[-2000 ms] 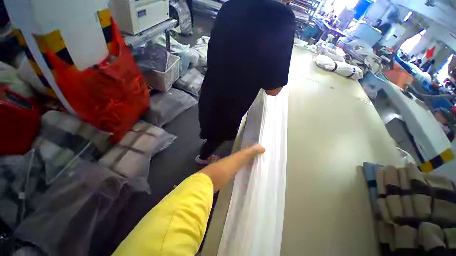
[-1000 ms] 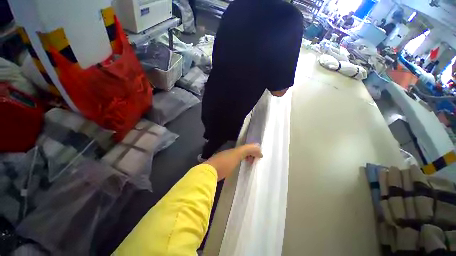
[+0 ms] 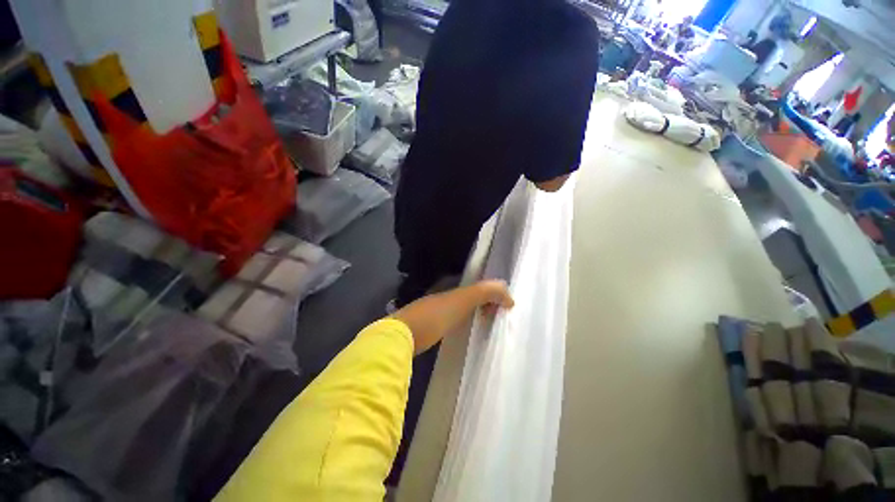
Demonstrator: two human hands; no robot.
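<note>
A long white pleated curtain (image 3: 525, 343) lies lengthwise along the left edge of the cream table (image 3: 658, 324). My left hand (image 3: 494, 297), in a yellow sleeve, is on the curtain's left side, its fingers curled and pinching the cloth. A person in dark clothes stands at the table's left side, one hand (image 3: 552, 183) at the far part of the curtain. My right hand is not in view.
Folded beige curtain stacks (image 3: 805, 402) sit at the table's right edge. A tied white bundle (image 3: 672, 126) lies at the far end. Bagged curtains (image 3: 147, 392) and a red bag (image 3: 211, 181) are on the left, by a striped pillar (image 3: 147, 69).
My left hand has gone from lying flatter on the curtain to curled fingers pinching it, slightly further left. The view has shifted a little.
</note>
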